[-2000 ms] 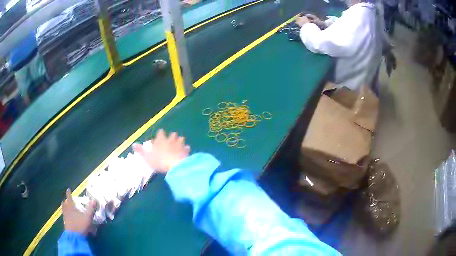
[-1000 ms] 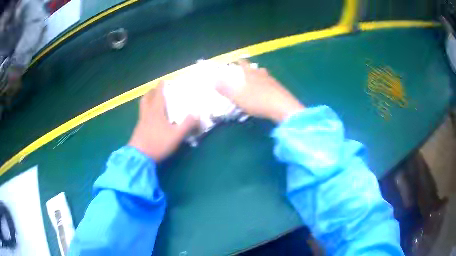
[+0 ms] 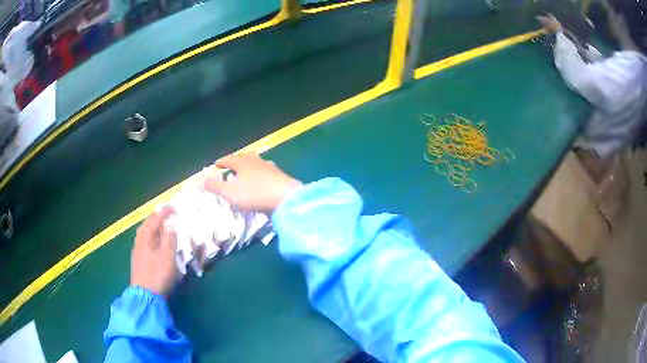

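Note:
A bunch of white packets (image 3: pixel 206 221) lies on the green bench against the yellow edge, between my two hands. Its near side is ragged, with packet ends fanned out. My left hand (image 3: pixel 155 248) is upright at the left end of the bunch, fingers against it. My right hand (image 3: pixel 252 183) lies over the upper right end, thumb and fingers on the packets. Both hands have light-blue sleeves. Strips in the packets are too blurred to tell.
Yellow-orange rubber bands (image 3: pixel 460 145) lie in a loose heap to the right. A silvery ring (image 3: pixel 135 127) is on the dark green belt (image 3: pixel 213 106). A white sheet (image 3: pixel 23 347) is at lower left. A person in white (image 3: pixel 603 74) is at upper right, above a brown carton (image 3: pixel 578 205).
The view has swung right since a second ago. My hands still hold the packets from both ends; the bunch now looks more fanned along its near side.

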